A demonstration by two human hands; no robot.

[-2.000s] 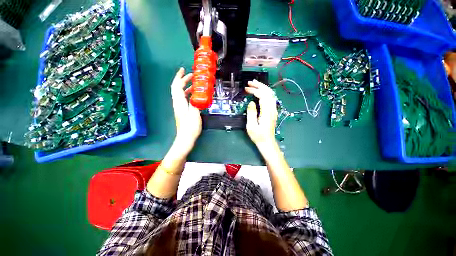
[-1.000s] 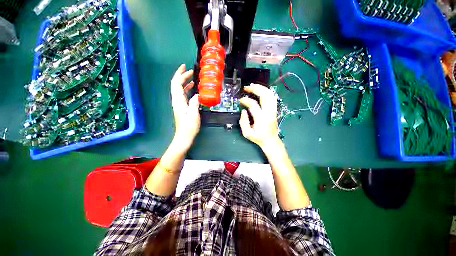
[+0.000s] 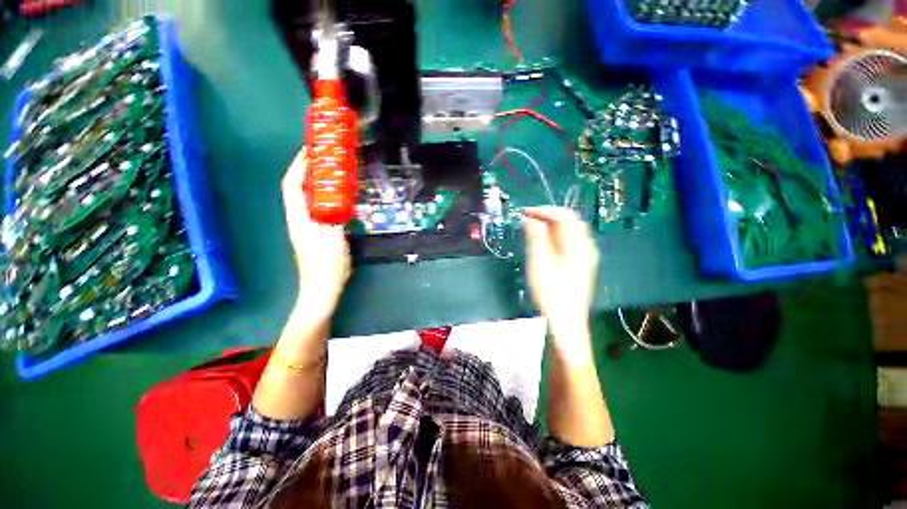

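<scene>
The black test fixture (image 3: 438, 214) stands on the bench in front of me, with its orange-red clamp handle (image 3: 331, 159) pointing toward me. A populated circuit board (image 3: 398, 216) lies in the fixture under the clear pressure plate (image 3: 390, 183). My left hand (image 3: 316, 244) is at the fixture's left side, its fingers partly hidden by the handle; its grip cannot be told. My right hand (image 3: 562, 263) is blurred, right of the fixture beside the small board with wires (image 3: 496, 214), fingertips close together; whether it holds anything is unclear.
A blue left tray (image 3: 204, 239) is heaped with populated boards. A loose board pile (image 3: 622, 149) lies right of the white and red wires. Blue bins with green boards stand at right front (image 3: 696, 219) and rear (image 3: 686, 45). A pale silver module (image 3: 460, 99) adjoins the fixture.
The view has turned right, shifting the bench things left. My right hand has left the fixture's right edge and moved right, past the small wired board. My left hand remains beside the handle.
</scene>
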